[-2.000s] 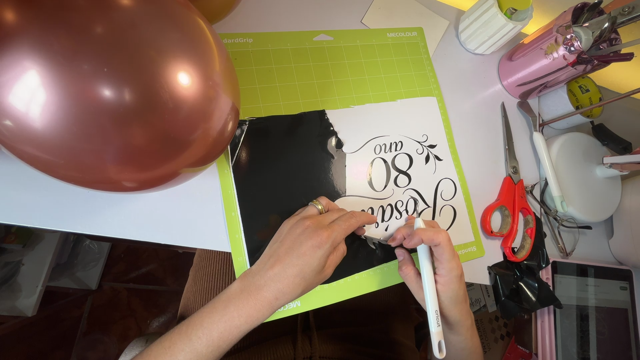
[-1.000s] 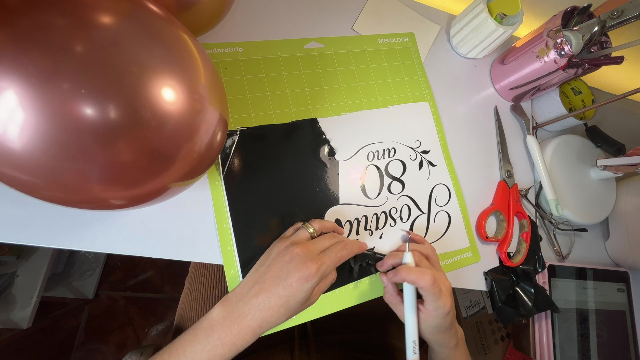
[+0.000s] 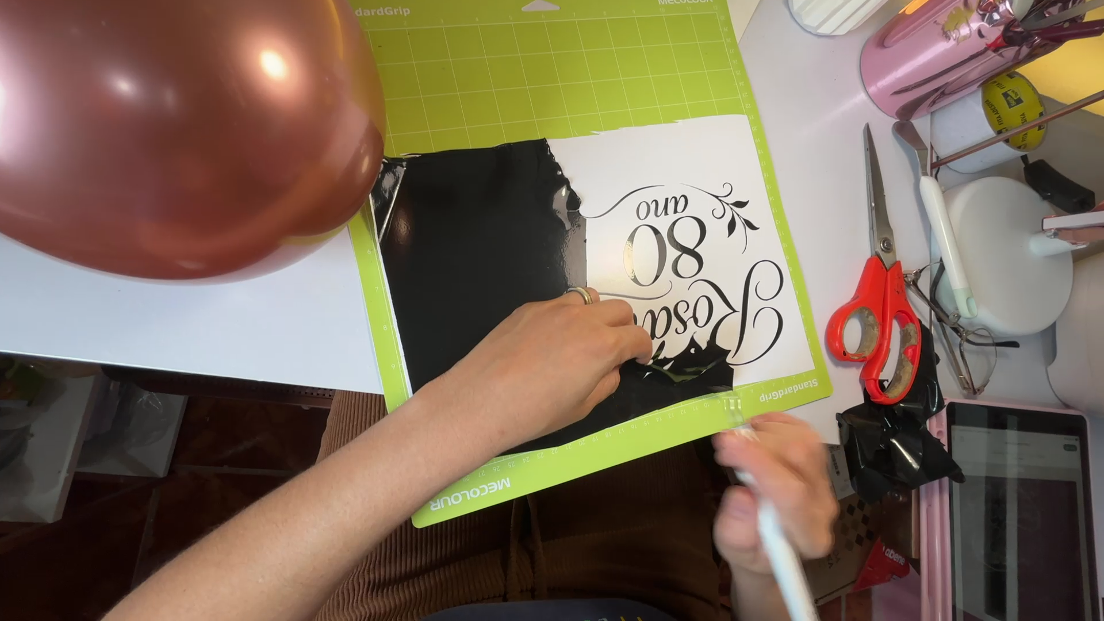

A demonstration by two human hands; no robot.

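A black vinyl sheet (image 3: 483, 233) lies on a green Mecolour cutting mat (image 3: 569, 52). On its right part, black script lettering and a leafy flourish stand out on white backing (image 3: 690, 155). My left hand (image 3: 573, 358), with a ring on one finger, rests on the vinyl with its fingertips at a peeled, crumpled black flap (image 3: 694, 371); whether it pinches the flap cannot be told. Past the mat's near edge, my right hand (image 3: 776, 492), blurred, holds a white-handled tool (image 3: 780, 552), its tip hard to make out near the flap's right end.
A large rose-coloured balloon (image 3: 181, 129) overlaps the mat's left side. Red-handled scissors (image 3: 880, 302) lie at right over black vinyl scraps (image 3: 897, 440). Beyond are eyeglasses (image 3: 970, 341), a white-handled spatula (image 3: 944, 233), a pink metallic cup of tools (image 3: 931, 60) and a tablet (image 3: 1018, 509).
My right hand has moved away from the lettering to just past the mat's near edge, tool still in it. The black flap beneath the lettering now shows raised and crumpled.
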